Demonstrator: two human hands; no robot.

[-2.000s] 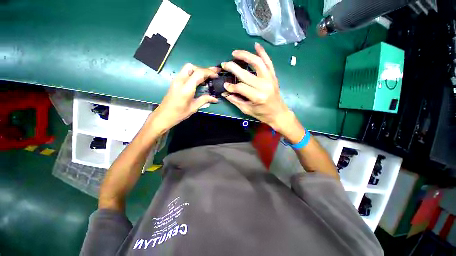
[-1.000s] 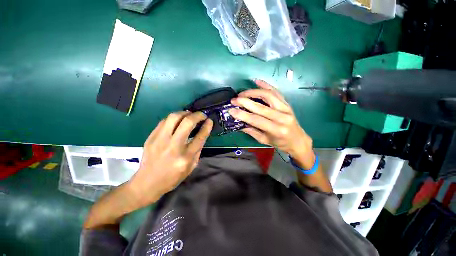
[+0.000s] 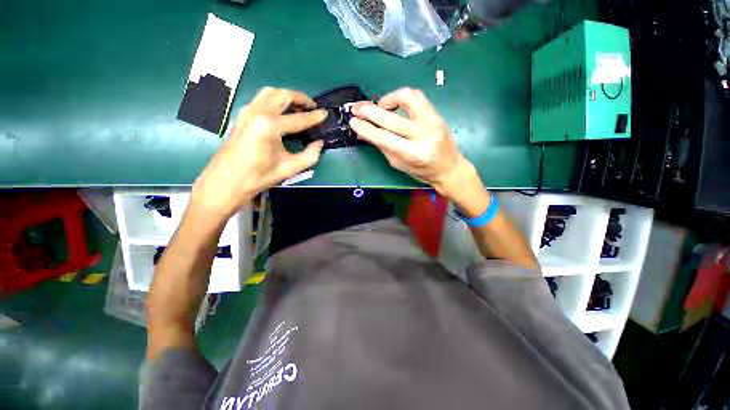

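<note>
A black housing (image 3: 338,132) lies at the bench's near edge, its open inside facing up, with dark and silver-white spots of an inner module showing. My left hand (image 3: 268,140) grips its left side, fingertips on the dark inner part. My right hand (image 3: 412,134) holds its right side, thumb and fingers on the part with silver spots. My fingers hide both ends of the housing. A blue wristband (image 3: 483,211) is on my right wrist.
Black pads (image 3: 205,102) on a white backing sheet (image 3: 220,50) lie left. A screw bag (image 3: 400,28) and blurred screwdriver (image 3: 496,8) are at the back. A mint-green box (image 3: 579,84) stands right. White divided bins (image 3: 177,229) hold black parts on both sides below the bench.
Since one second ago the view has shifted; the screwdriver now shows only at the top edge. Both hands still hold the housing, with the left fingertips now on its inner part.
</note>
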